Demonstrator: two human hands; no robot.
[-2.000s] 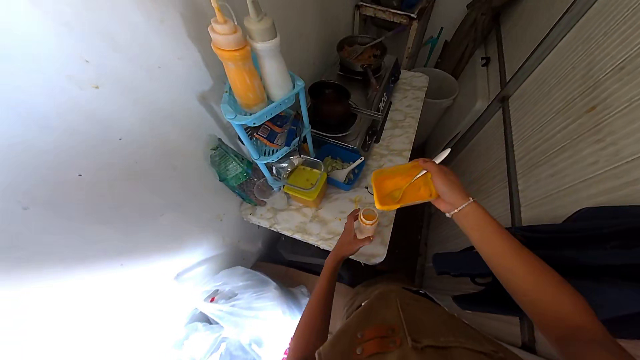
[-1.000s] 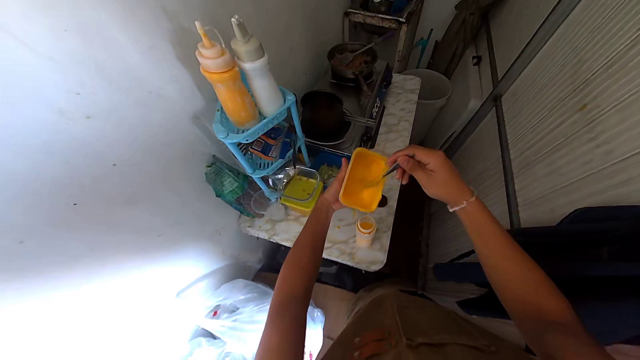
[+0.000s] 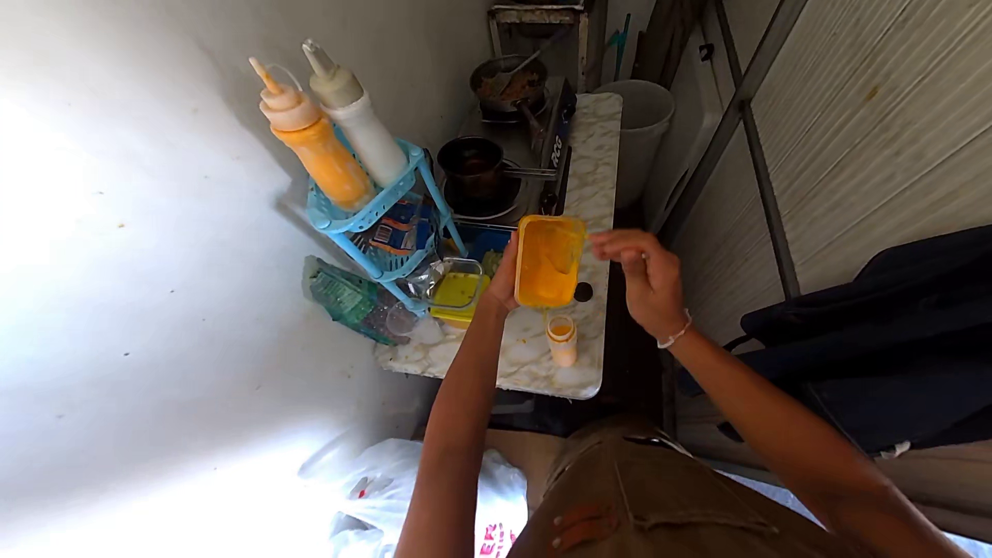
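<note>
My left hand (image 3: 505, 275) grips the left side of a yellow plastic tub (image 3: 549, 267) smeared inside with orange sauce. Just right of the tub, my right hand (image 3: 647, 283) is raised with its fingers extended; no utensil shows in it. Below the tub, a small open bottle (image 3: 563, 342) with orange contents stands on the marble-patterned counter (image 3: 523, 364). A dark round cap (image 3: 583, 292) lies close to the tub's lower right. To the left sits a clear container (image 3: 463, 279) over a yellow-green one (image 3: 457, 310).
A blue plastic rack (image 3: 372, 213) holds an orange squeeze bottle (image 3: 322, 155) and a white one (image 3: 364, 128). Behind are a gas stove (image 3: 559, 147), a saucepan (image 3: 470, 159) and a frying pan (image 3: 508, 81) with food. A whitish bin (image 3: 639, 124) stands beyond the counter.
The tub was in my right hand two seconds ago and is now in my left. The small bottle, earlier in my left hand, stands on the counter. The spoon seen earlier no longer shows in my right hand.
</note>
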